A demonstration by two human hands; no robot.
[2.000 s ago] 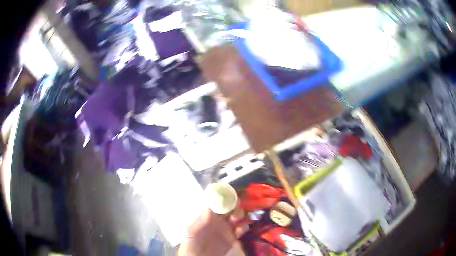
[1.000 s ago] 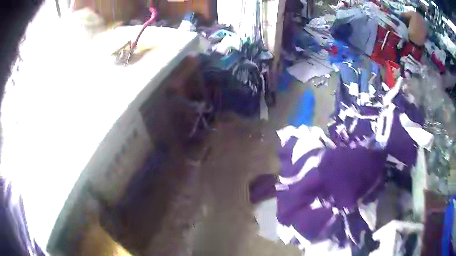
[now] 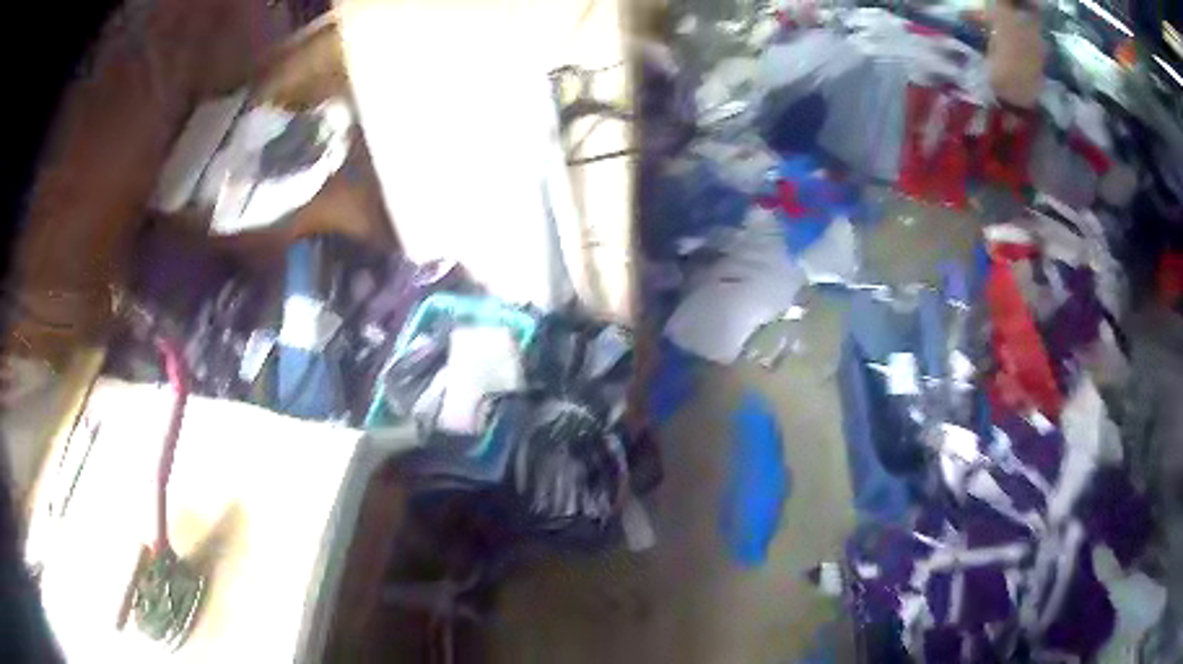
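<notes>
Neither of my hands is in the picture. Nearest in front, at the lower left, is a pale table (image 3: 253,480) with a small dark metal item (image 3: 169,599) on it, joined to a red hose (image 3: 170,435) that rises behind it. Beyond the table's far right corner, a turquoise basket (image 3: 474,308) holds white and grey fabric pieces (image 3: 477,376). Grey and dark pieces (image 3: 564,461) are heaped beside the basket. The picture is blurred.
Purple and white fabric (image 3: 960,584) is heaped at the lower right. A blue item (image 3: 754,480) lies on the floor (image 3: 811,519). Red fabric (image 3: 1021,337) and mixed heaps lie further back right. A bright pale panel (image 3: 480,143) stands at the upper middle. Part of a person (image 3: 1016,59) shows at the top right.
The view has swung from the machine and blue basket to the pale table. My hand with the pale round item has left the picture. The turquoise basket has come into view.
</notes>
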